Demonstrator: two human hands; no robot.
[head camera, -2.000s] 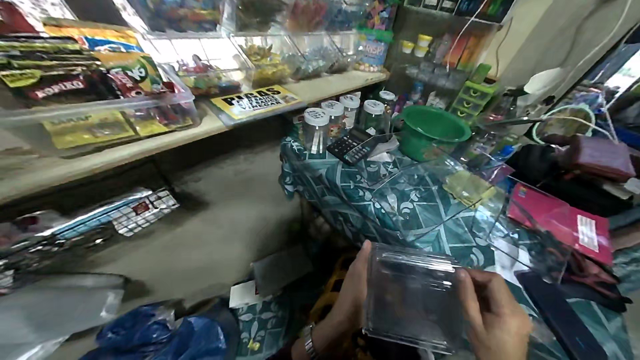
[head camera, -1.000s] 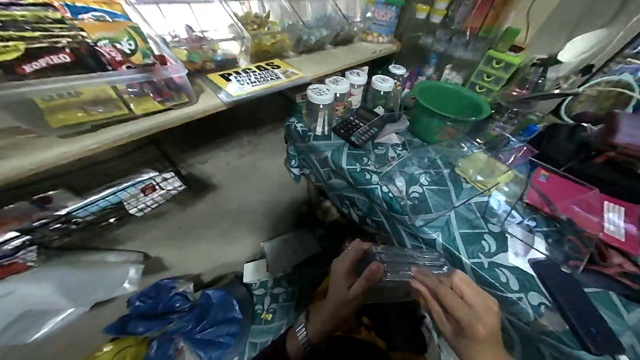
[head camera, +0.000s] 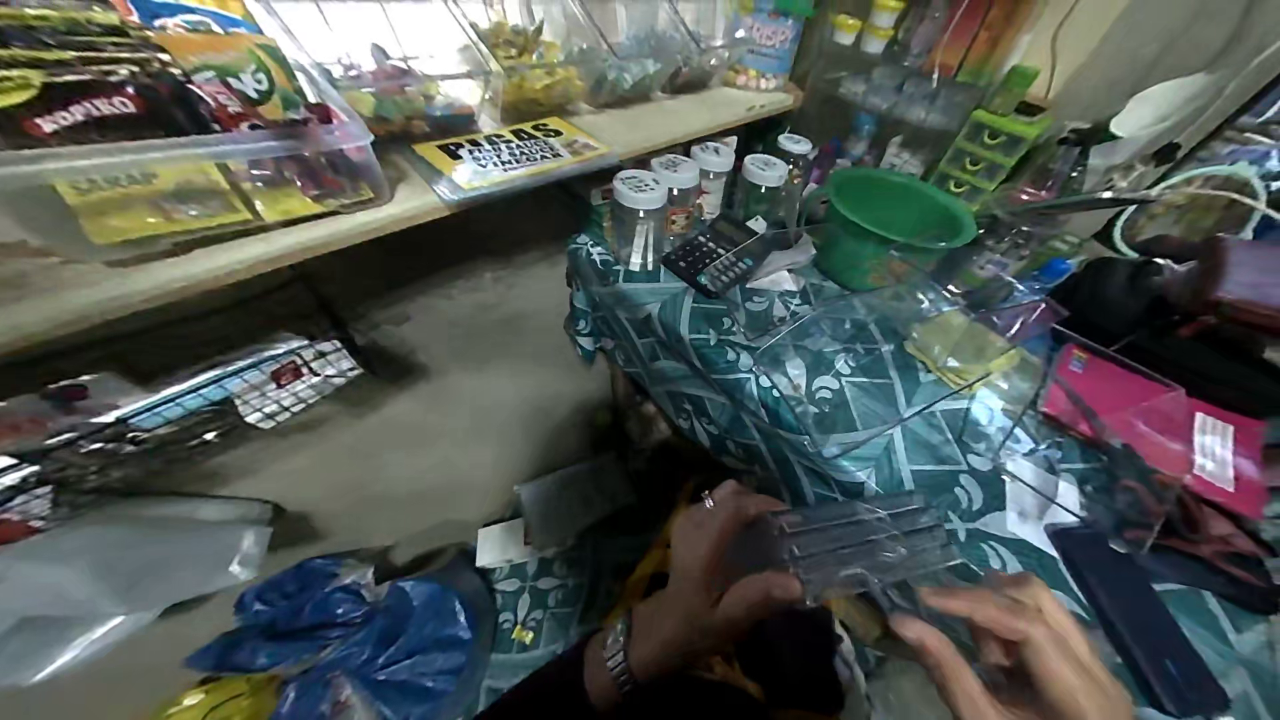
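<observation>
My left hand (head camera: 725, 570), with a ring and a metal wristwatch, grips the left end of a small stack of clear plastic containers (head camera: 865, 540) low in the view. At its right end, my right hand (head camera: 1020, 640) has thumb and fingers on a part of the clear plastic; blur hides the exact grip. Beyond the hands, a large transparent plastic box (head camera: 860, 390) lies on a table with a green patterned cloth (head camera: 700, 370). A dark phone-like slab (head camera: 1140, 620) is right of my right hand.
Lidded jars (head camera: 640, 220), a calculator (head camera: 715, 255) and a green basin (head camera: 895, 225) stand at the table's far end. A pink folder (head camera: 1150, 420) lies right. A wooden shelf (head camera: 230, 245) runs along the left, above a wire rack (head camera: 290, 385). Blue plastic bags (head camera: 370, 630) lie lower left.
Two seconds ago the clear plastic showed its broad face between both hands; its ridged edges show now. My right hand has moved to its lower right end.
</observation>
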